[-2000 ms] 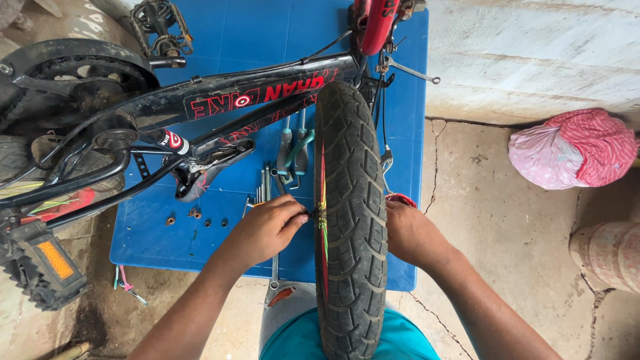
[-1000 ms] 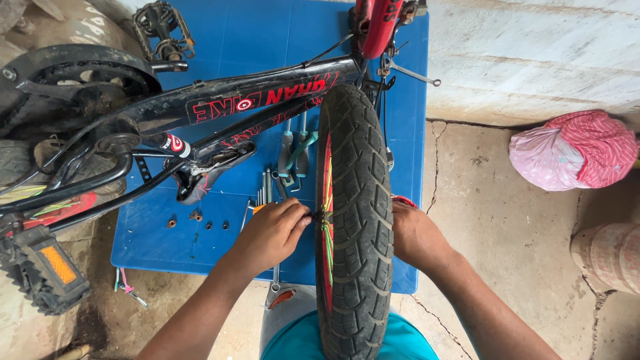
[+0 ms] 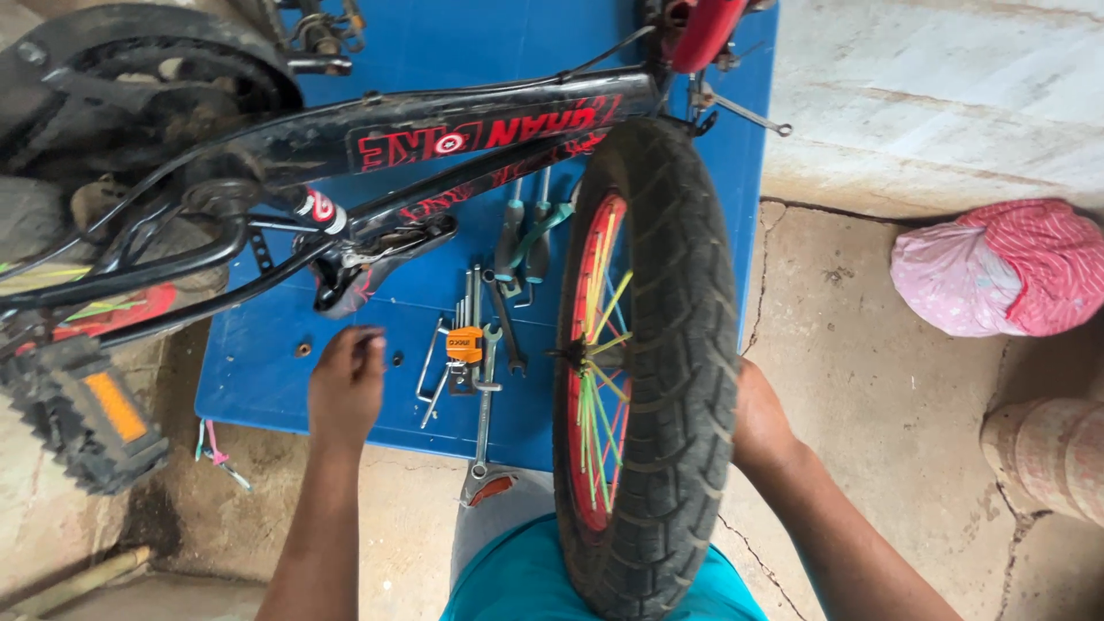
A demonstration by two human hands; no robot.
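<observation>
A bicycle wheel with a black knobby tire [image 3: 681, 371], red rim and coloured spokes stands upright against my lap. My right hand [image 3: 761, 414] is at the wheel's right side, its fingers hidden behind the tire. My left hand [image 3: 347, 379] is off the wheel, over the blue table [image 3: 267, 379], fingertips pinched together; a small dark thing seems to be between them, too small to name. Small nuts [image 3: 303, 350] lie beside that hand. To its right are a hex key set in an orange holder [image 3: 464, 344], a combination wrench [image 3: 486, 405] and screwdrivers [image 3: 511, 233].
The black bicycle frame [image 3: 310, 142] lies across the table, with a pedal [image 3: 95, 414] at the left and a saddle [image 3: 345, 276] below the tubes. A wrench [image 3: 750, 115] juts past the table's right edge. A pink cloth bundle [image 3: 992, 267] sits on the floor.
My left hand has left the wheel's axle and moved left to the small parts on the table. The wheel has turned a little, showing more of its spokes. My right hand stays at the wheel's right side.
</observation>
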